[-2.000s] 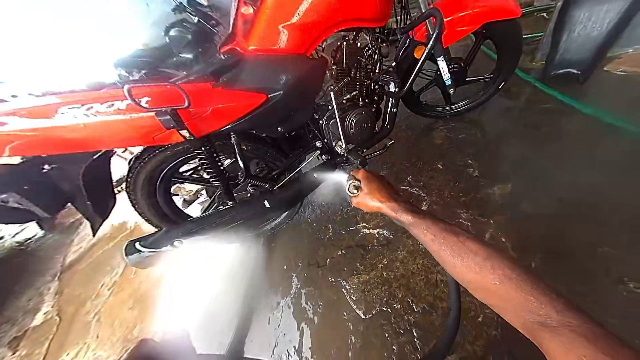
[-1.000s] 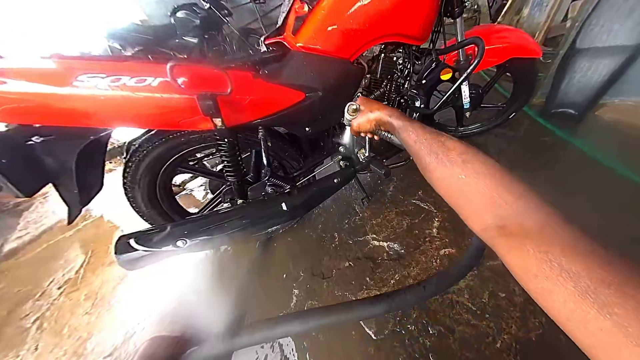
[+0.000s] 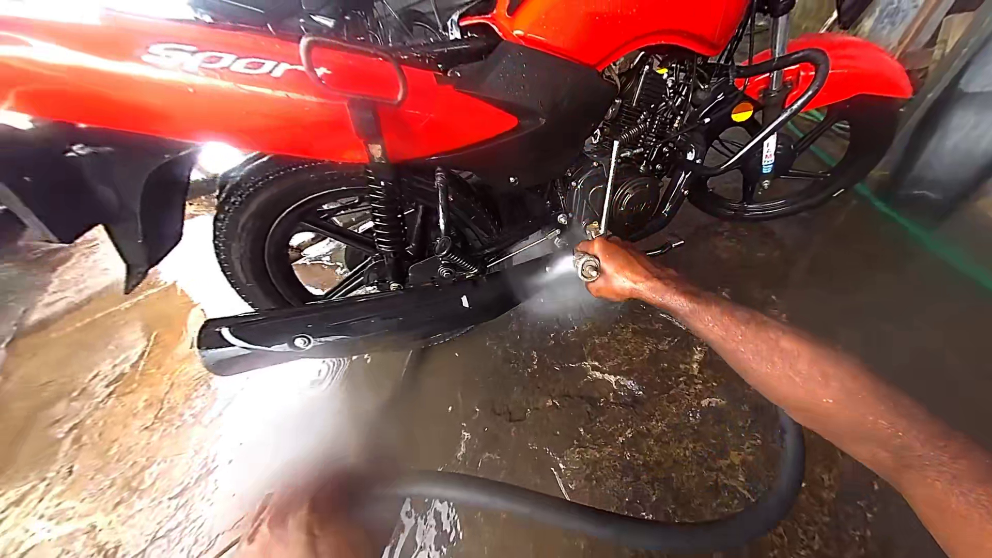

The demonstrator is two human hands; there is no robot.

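My right hand (image 3: 620, 269) is closed around a metal spray nozzle (image 3: 588, 267) beside the engine's lower part. Water sprays leftward from it onto the black exhaust muffler (image 3: 372, 322) of a red motorcycle (image 3: 449, 116). At the lower left, my left hand (image 3: 314, 515) is blurred by mist, close to a thick dark hose (image 3: 573, 515) that curves over the ground; its fingers cannot be made out. The rear wheel (image 3: 260, 256) stands behind the muffler, and the engine (image 3: 620, 194) is just above my right hand.
Wet, rough ground (image 3: 542, 403) lies below the motorcycle. A thin green hose (image 3: 922, 240) runs along the right. The front wheel (image 3: 798, 209) is at the upper right, near a grey slab-like object (image 3: 945, 132). Spray veils the lower left.
Two seconds ago my right hand was low beside the engine; it rose toward the engine, then came back down with the nozzle. The thick hose now curves across the lower view.
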